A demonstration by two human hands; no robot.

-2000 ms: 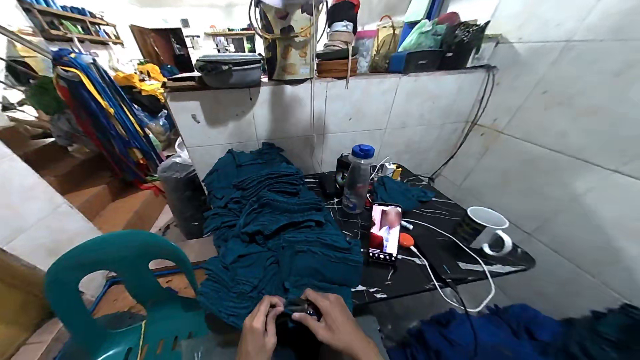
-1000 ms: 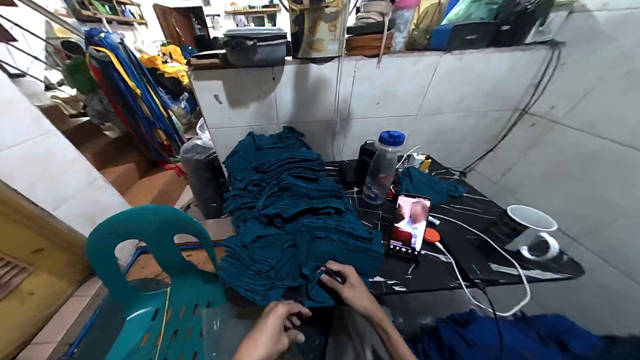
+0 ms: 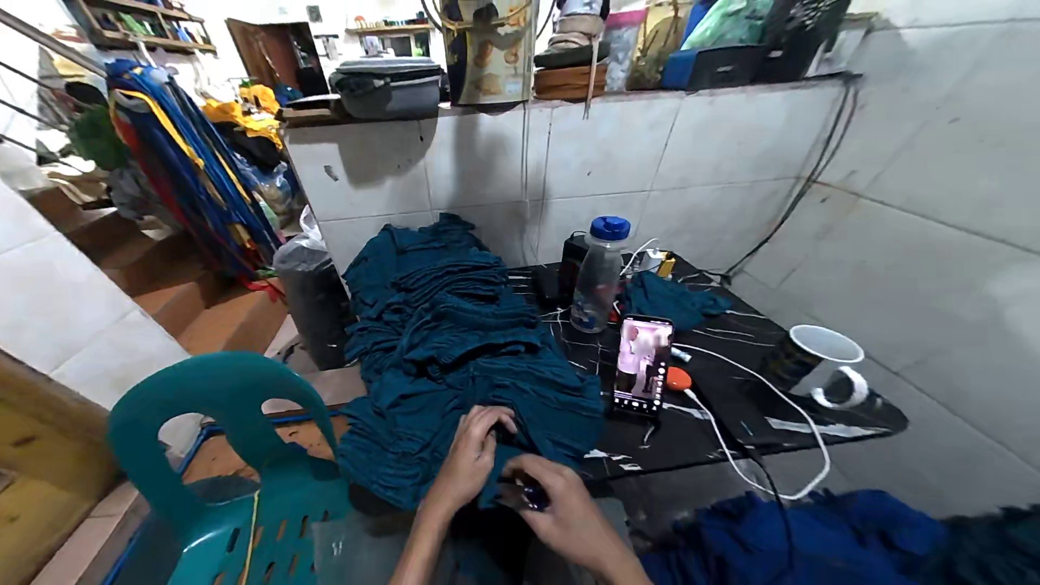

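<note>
A long heap of dark teal fabric pieces covers the left part of the black table and hangs over its near edge. My left hand rests at the heap's near end, its fingers curled on the cloth; whether it grips a piece is hidden. Just right of it and lower, my right hand is closed around a small dark tool, whose kind I cannot make out. A strip of teal cloth lies between the two hands.
Right of the heap stand a clear bottle with a blue lid, a lit phone and a mug, with a white cable around them. A green plastic chair is at left. Blue fabric lies at lower right.
My left hand has moved from below the heap's near edge up onto the cloth. The right hand, with the dark tool, has come down off the heap.
</note>
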